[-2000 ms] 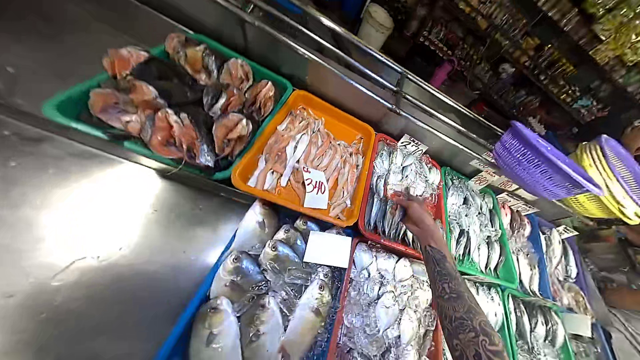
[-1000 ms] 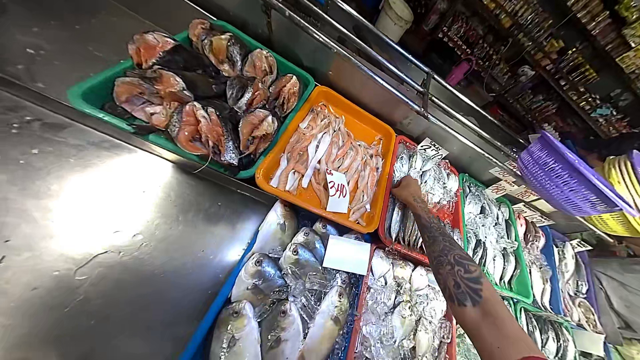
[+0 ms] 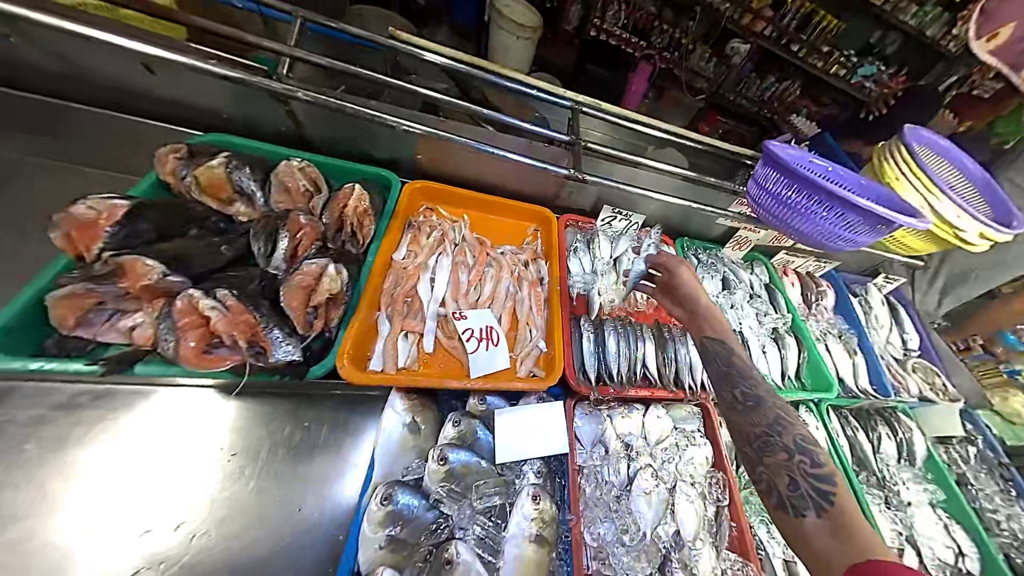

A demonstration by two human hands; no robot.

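My right hand (image 3: pixel 672 284), on a tattooed forearm, grips a small silvery fish (image 3: pixel 642 260) over the red tray (image 3: pixel 570 352). Beneath it, slim silver fish (image 3: pixel 632 352) lie in a neat row, with more small fish at the tray's upper end beside a handwritten price card (image 3: pixel 620 219). Directly left is an orange tray (image 3: pixel 352 352) of long pinkish fish strips (image 3: pixel 472 280). A second red tray (image 3: pixel 573 480) with flat silver fish and ice lies nearer. My left hand is out of view.
A green tray (image 3: pixel 384 180) of cut salmon-coloured fish pieces stands at left. Large silvery fish (image 3: pixel 400 520) lie in a blue tray near the front. A metal rail (image 3: pixel 480 152) runs behind. Purple (image 3: pixel 832 200) and yellow plastic baskets stand at right. More fish trays extend rightward.
My right hand now has a small fish lifted between its fingers; one second ago it reached down into the red tray. The view has shifted.
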